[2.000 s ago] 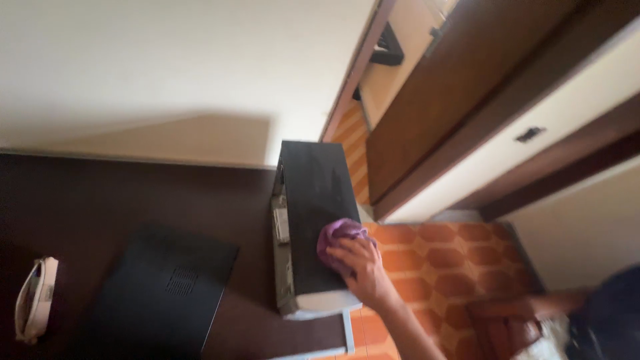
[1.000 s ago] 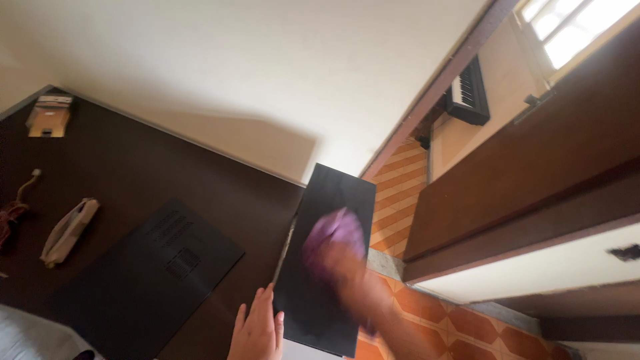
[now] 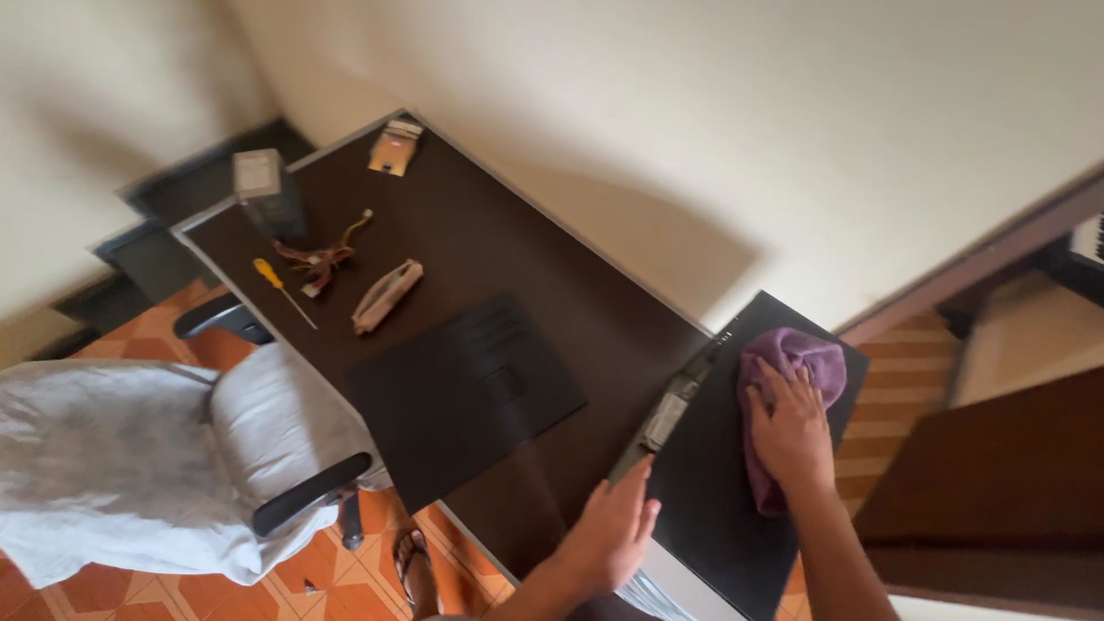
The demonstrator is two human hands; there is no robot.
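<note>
A black computer case (image 3: 699,517) stands at the right end of a dark brown table (image 3: 483,224), its narrower side open towards the tabletop with metal parts showing inside. My right hand (image 3: 789,423) presses a crumpled purple cloth (image 3: 815,354) flat on the case's black top panel, near its far end. My left hand (image 3: 608,530) rests against the case's left edge, close to the near end, fingers slightly apart. To the left, a flat black side panel (image 3: 457,431) with vent slots lies on the table and juts over its front edge.
On the table lie a yellow screwdriver (image 3: 269,273), a power supply (image 3: 274,194), bundled cables (image 3: 323,259), a pale elongated part (image 3: 388,297) and a small packet (image 3: 397,147). A cloth-covered armchair (image 3: 293,423) stands at the front left. A wall runs behind; a doorway is at right.
The view has swung left. My left hand, absent two seconds ago, now lies at the case's edge. My right hand has moved with the cloth from the near end to the far end.
</note>
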